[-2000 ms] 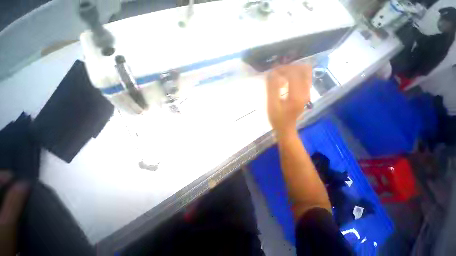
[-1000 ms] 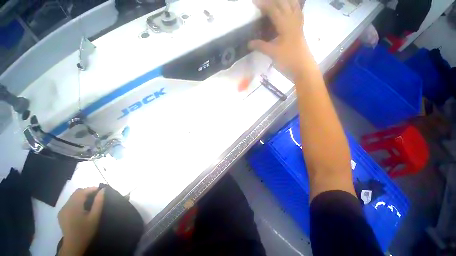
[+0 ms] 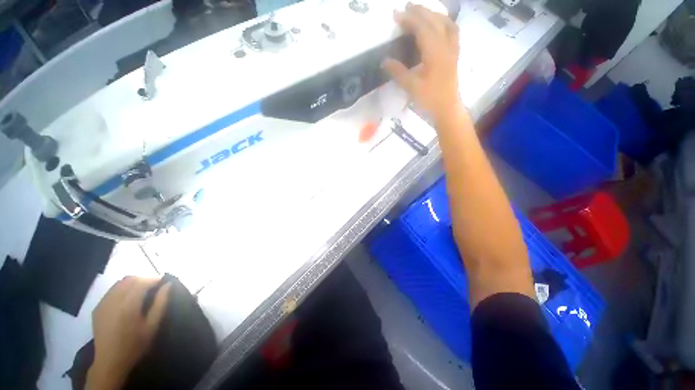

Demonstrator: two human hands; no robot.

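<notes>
A white sewing machine (image 3: pixel 228 152) with a blue stripe and "JACK" lettering lies across the table. My right hand (image 3: pixel 430 57) is at the dark panel on the machine's right end, fingers spread and touching its top edge; nothing is seen held in it. My left hand (image 3: pixel 129 312) is at the lower left, its fingers on a black cut panel (image 3: pixel 179 327) near the table's front edge, with the panel's edge between thumb and fingers. The needle area (image 3: pixel 171 221) is to the right of and above my left hand.
Black panels (image 3: pixel 65 259) and a dark stack (image 3: pixel 19 327) lie at the left. A dark slim tool (image 3: pixel 410 137) and a small orange thing (image 3: pixel 369 131) lie near the right front. Blue bins (image 3: pixel 556 137) and a red stool (image 3: pixel 590 228) stand below.
My right hand has moved up from the table's front to the machine's right end. My left hand has come further into view with the black panel. The view has shifted and the glare is weaker.
</notes>
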